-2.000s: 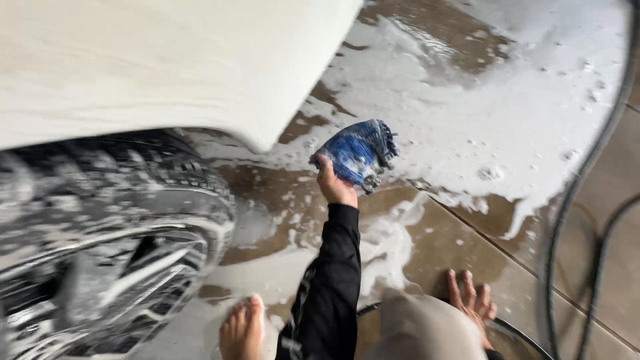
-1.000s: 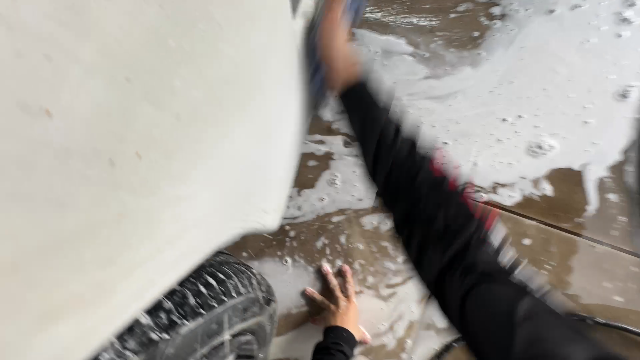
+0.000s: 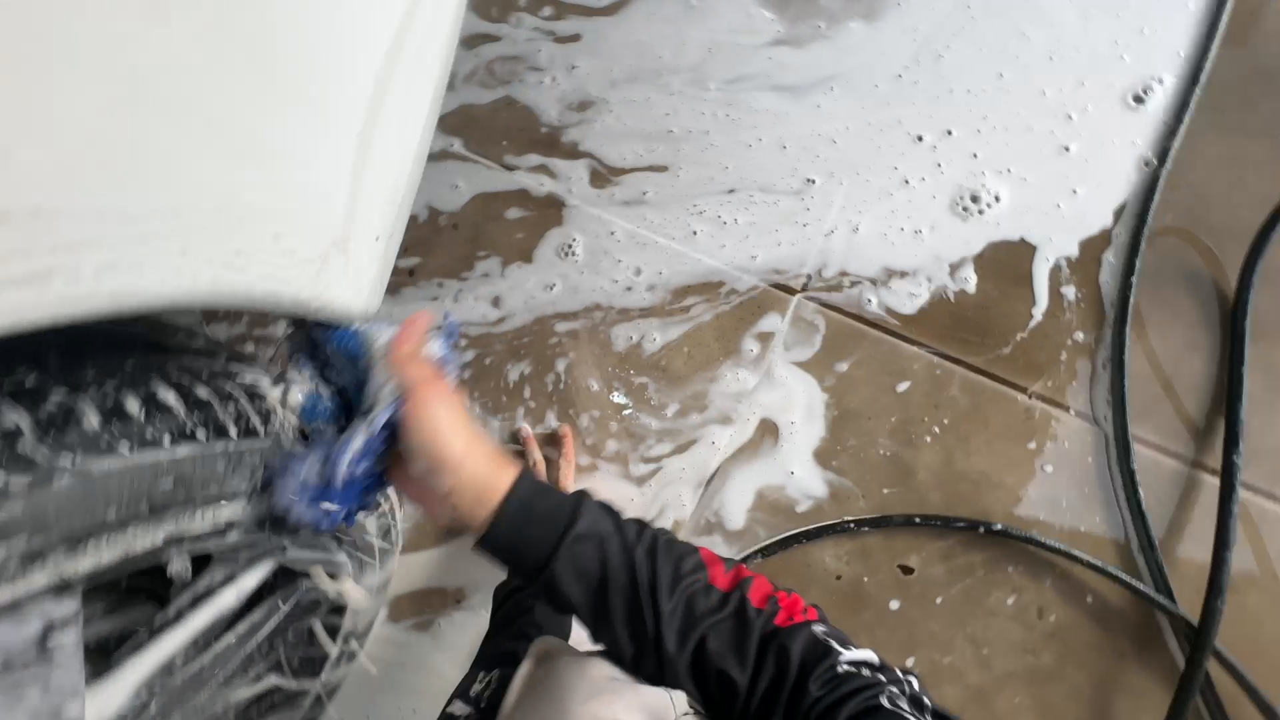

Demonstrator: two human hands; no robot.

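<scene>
My right hand (image 3: 440, 435), in a black sleeve with red print, grips a wet blue microfiber wash mitt or cloth (image 3: 340, 480). The cloth presses on the foam-covered tire (image 3: 130, 420), just under the edge of the white car body panel (image 3: 210, 150); both hand and cloth are blurred. Two spread fingers of my left hand (image 3: 548, 455) show at the wet floor behind my right wrist. The rest of that hand is hidden by my right arm. Below the tire, the wheel rim's spokes (image 3: 180, 640) carry suds.
White foam (image 3: 800, 170) spreads over the brown tiled floor (image 3: 960, 440). A black hose (image 3: 1125, 350) runs down the right side, with another loop (image 3: 920, 520) curving toward my right sleeve. My light-coloured clothing (image 3: 590, 685) shows at the bottom.
The blue cloth was in my left hand, then in my right hand up beside the body panel; now my right hand has it down at the tire. The view has shifted.
</scene>
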